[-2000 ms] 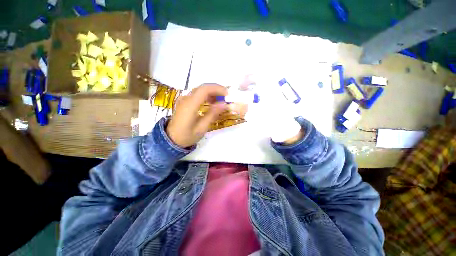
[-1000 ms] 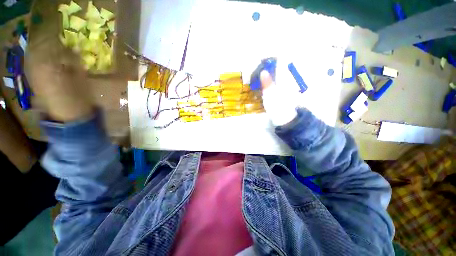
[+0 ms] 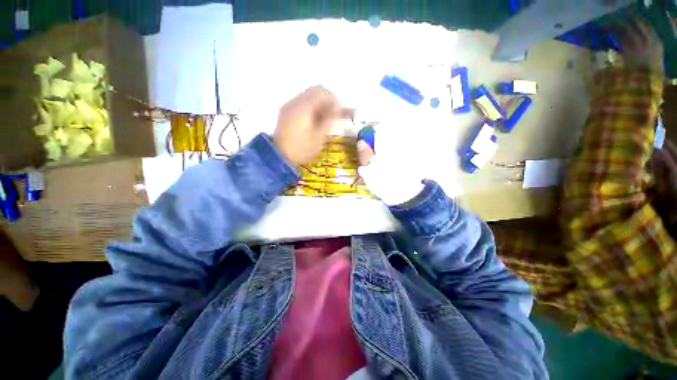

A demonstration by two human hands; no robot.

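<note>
My right hand, in a white glove, holds a dark blue battery pack over the white sheet. My bare left hand is just left of the pack, fingertips pointing at it; whether it holds something small is unclear. Wired amber pieces lie in rows below and between my hands, partly hidden by the left hand and sleeve. A separate amber bundle with loose leads lies further left. A single blue pack lies on the sheet beyond my right hand.
The open cardboard box with yellow scraps is at left, beside a white paper. Several blue packs lie right of the sheet, below a grey metal arm. A neighbour's plaid sleeve reaches forward at far right.
My left hand went to the box area and has come back beside the blue pack in my right hand. The view has shifted. The neighbour's plaid arm now extends forward at right.
</note>
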